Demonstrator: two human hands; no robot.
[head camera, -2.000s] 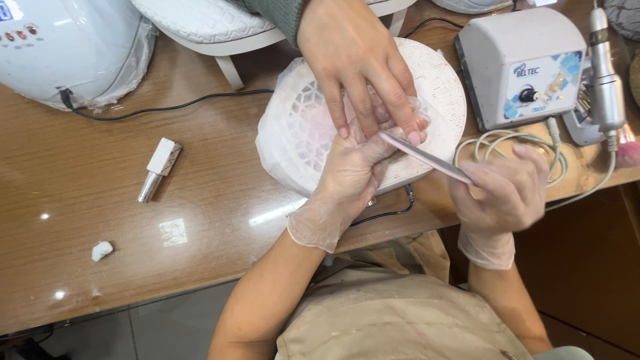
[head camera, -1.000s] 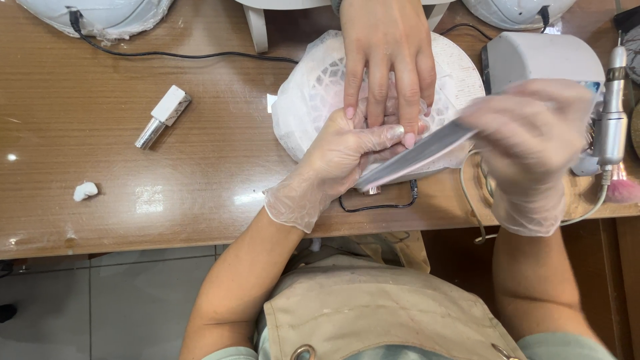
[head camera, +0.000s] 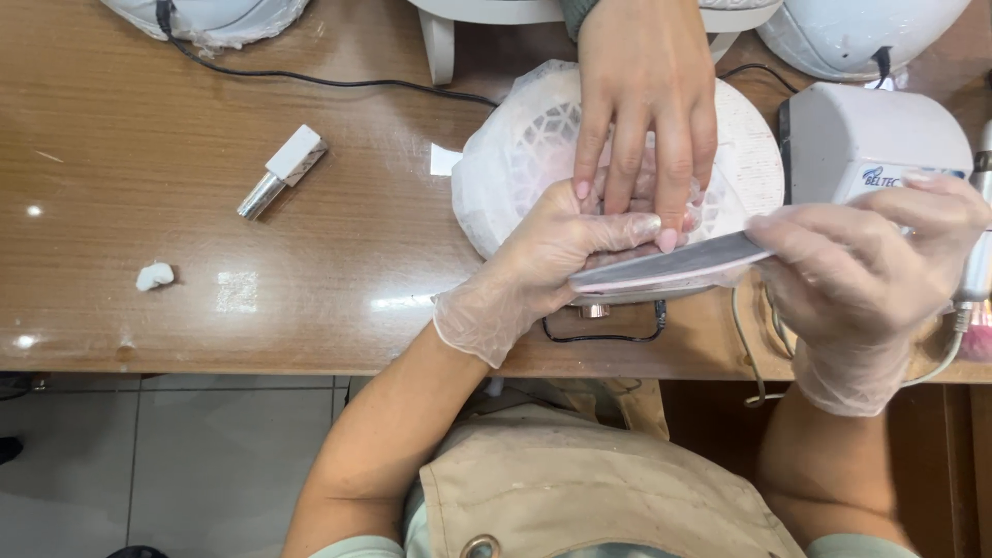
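Observation:
Both my hands wear thin clear gloves. My left hand (head camera: 570, 240) holds a finger of another person's hand (head camera: 647, 101), with my thumb beside its pink nail. That person's hand reaches down from the top over a round white nail dust collector (head camera: 508, 167) with a patterned grille, covered by a thin white sheet. In my right hand (head camera: 868, 256) is a grey nail file (head camera: 674, 262) with a pink core, gripped at its right end. The file slants past the held fingertip; whether it touches the nail I cannot tell.
A nail drill unit (head camera: 876, 132) stands right of the collector, its handpiece (head camera: 978, 256) and cable at the far right. On the wooden table (head camera: 372, 194) lie a white and silver bottle (head camera: 283, 170) and a white wad (head camera: 155, 276). White lamps (head camera: 852, 31) and black cables run along the back.
The view has shifted to the right. My right hand has moved the file, which now lies flatter than one second ago. My left hand keeps its hold on the other person's finger.

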